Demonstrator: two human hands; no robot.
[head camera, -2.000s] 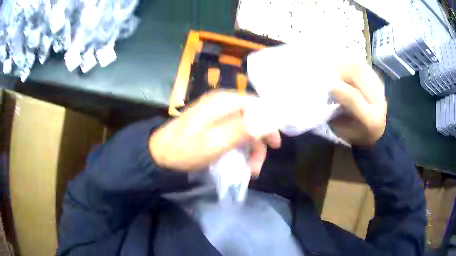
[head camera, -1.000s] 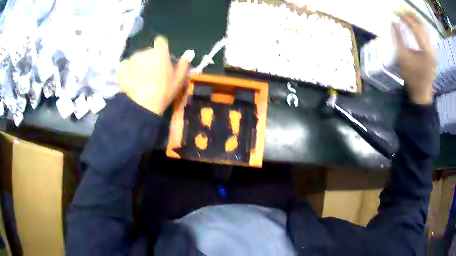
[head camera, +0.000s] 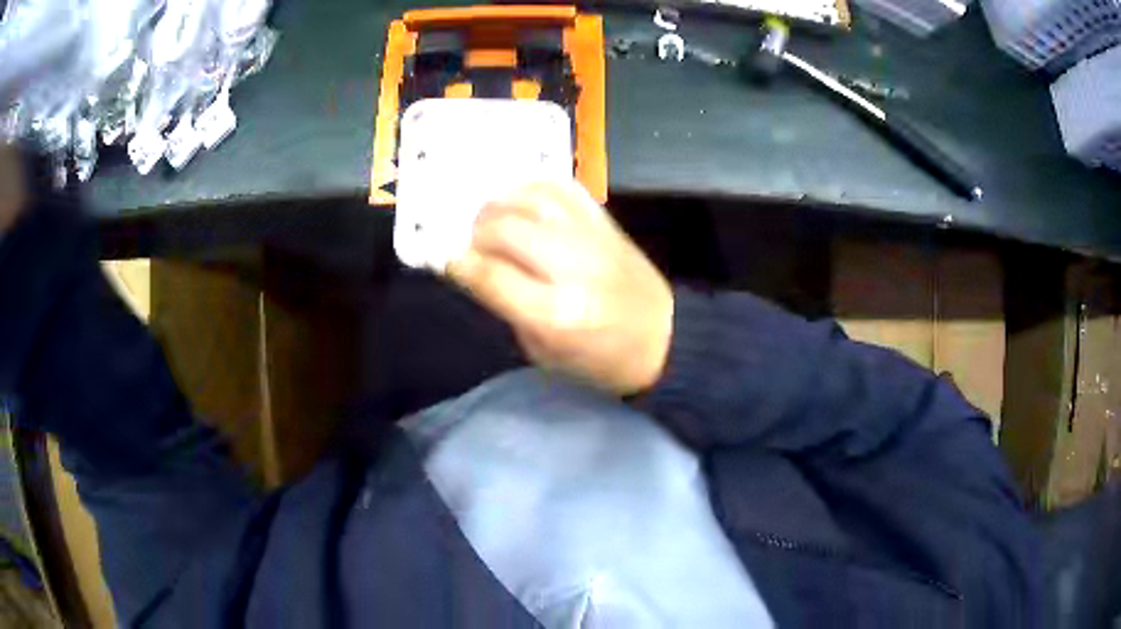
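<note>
A white rounded-square housing (head camera: 461, 160) shows its plain face with small holes near its corners. My right hand (head camera: 572, 277) holds it by its lower right part, over the front of the orange fixture (head camera: 591, 111). The housing hides much of the fixture's black inside. My left hand (head camera: 12, 184) is at the far left edge, dark, blurred and mostly cut off; its fingers cannot be made out. It is beside the pile of bagged cord bundles (head camera: 148, 74) on the bench's left.
A hammer (head camera: 879, 121) with a black grip lies right of the fixture. Small pale U-shaped clips (head camera: 670, 44) lie between them. Stacked housings (head camera: 1067, 37) stand at the far right. The parts tray's edge (head camera: 826, 11) shows at the top. Brown cartons (head camera: 971, 320) are below the bench (head camera: 725, 154).
My right hand has come from the stacks at the right to the fixture, now holding a housing. My left hand has moved from beside the fixture to the far left. The camera view has shifted.
</note>
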